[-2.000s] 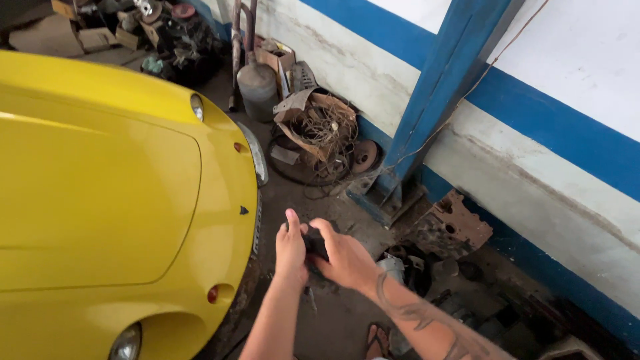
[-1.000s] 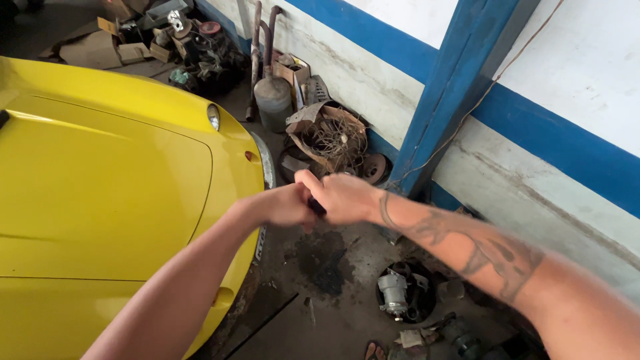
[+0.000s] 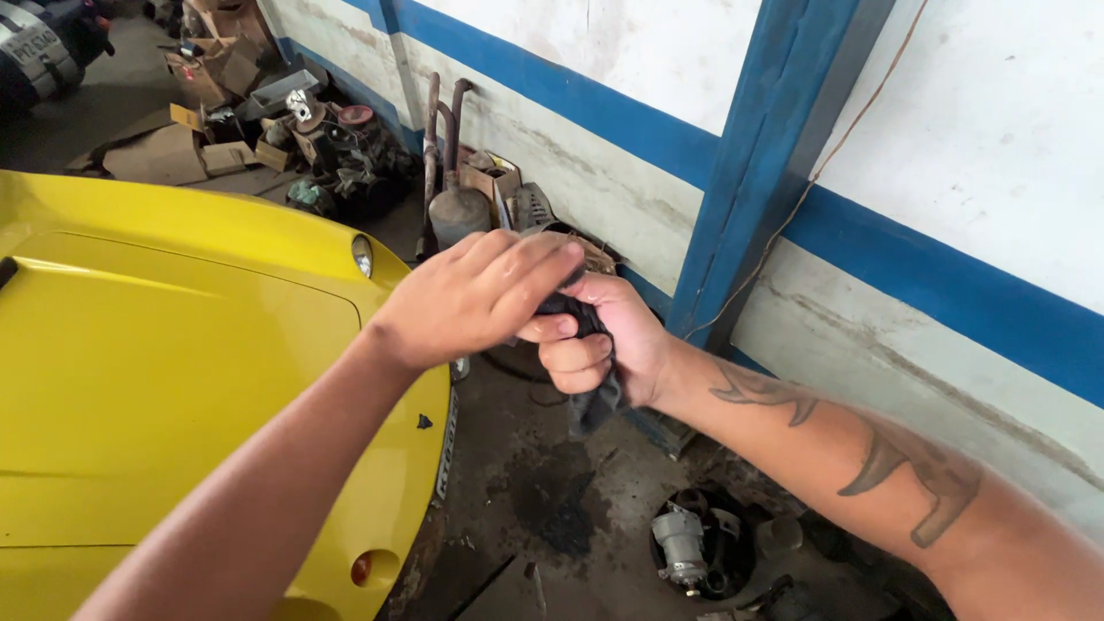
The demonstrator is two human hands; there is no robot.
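Observation:
A dark grey cloth (image 3: 595, 405) is bunched up between my two hands, over the floor beside the yellow car (image 3: 172, 345). My right hand (image 3: 608, 336) has its fingers curled around the cloth, and the lower end hangs below the fist. My left hand (image 3: 483, 293) lies against the top of the cloth and the right thumb, its palm turned away from me. Whether the left fingers grip the cloth is partly hidden by the back of that hand.
A blue steel column (image 3: 742, 172) stands at the wall. Near it are an exhaust muffler (image 3: 460, 214) with pipes and boxes. A grey metal machine part (image 3: 680, 545) sits in a dark round container on the floor. Car parts and cardboard (image 3: 155, 155) lie farther back.
Both hands have come up from lower in view, and the cloth now shows hanging from my right fist. The view has shifted, showing more of the floor at the back left.

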